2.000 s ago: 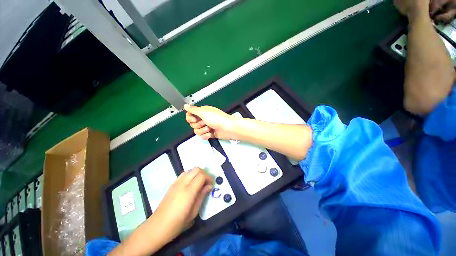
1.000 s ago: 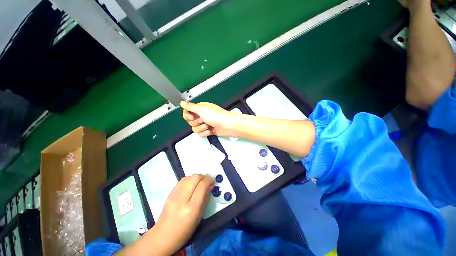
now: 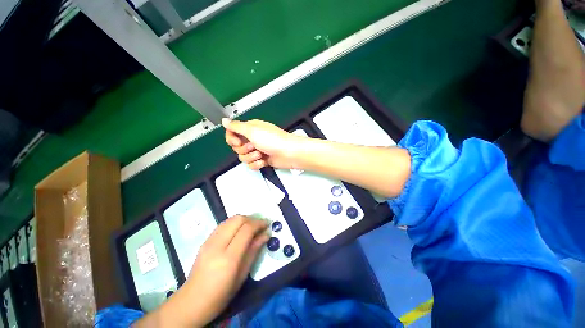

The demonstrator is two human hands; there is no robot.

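Note:
Black phone tray [image 3: 308, 254] lies tilted across the bench, with mint-green phone backs in side-by-side slots. My left hand [image 3: 228, 259] is over the middle phone back [image 3: 238, 195], fingertips bent together just left of its dark camera lenses [image 3: 274, 244]. Whether they pinch a thin film, I cannot tell. My right hand [image 3: 260, 144] is above the far end of the tray, fingers curled, thumb and forefinger together at the foot of the grey post; any small piece there is not visible. A white tab [image 3: 274, 191] sticks out at the middle phone's right edge.
An open cardboard box [image 3: 102, 237] with clear crumpled scraps [image 3: 74, 275] stands left of the tray. A grey post [image 3: 157, 57] meets a pale rail [image 3: 276, 85] beyond it. A green belt [image 3: 256, 45] runs behind. Another person's bare arm [image 3: 555, 77] and blue sleeve are at right.
The view has shifted, so the tray and box sit further left. The middle phone's lower-left lens, shiny blue-white two seconds ago, now looks dark. My right hand stays at the post's foot.

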